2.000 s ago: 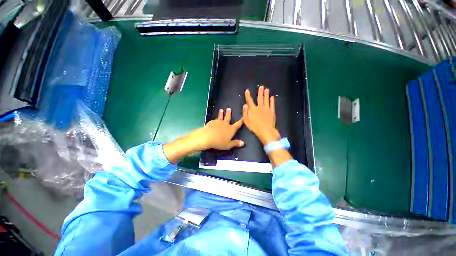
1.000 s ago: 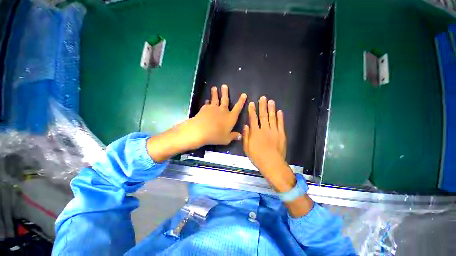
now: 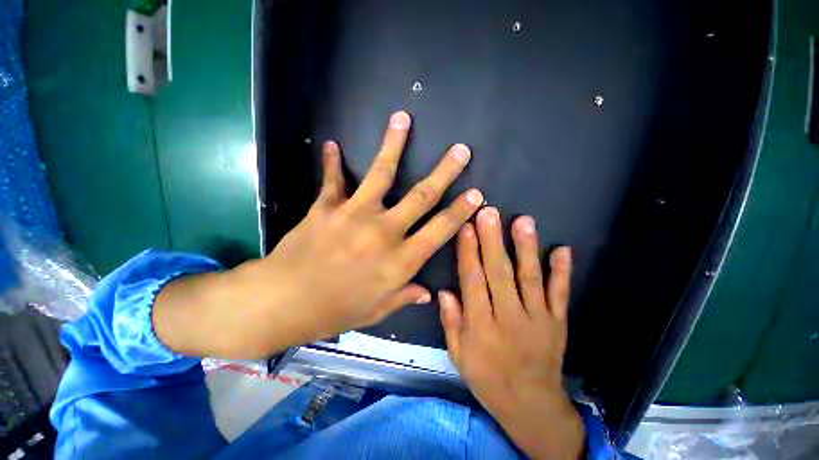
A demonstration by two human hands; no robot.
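Observation:
The matte black insulating sheet lies on the floor of the shallow chassis tray, with small bright dots showing on it. The chassis side wall stands upright at the right with a thin bright rim. The front flange is a silver-white strip near me, partly behind my hands. My left hand lies palm down on the sheet with fingers spread. My right hand lies palm down beside it, fingers slightly apart, close to the left index fingertip. Neither hand holds anything. The far end of the tray is out of view.
A silver metal bracket stands on the green bench at the upper left. Blue bubble wrap and crinkled clear film are at the left edge. More clear film hangs at the lower right.
The view has moved much closer to the tray. My left hand's fingers are spread wider on the sheet, and both hands stay flat on it near the front end.

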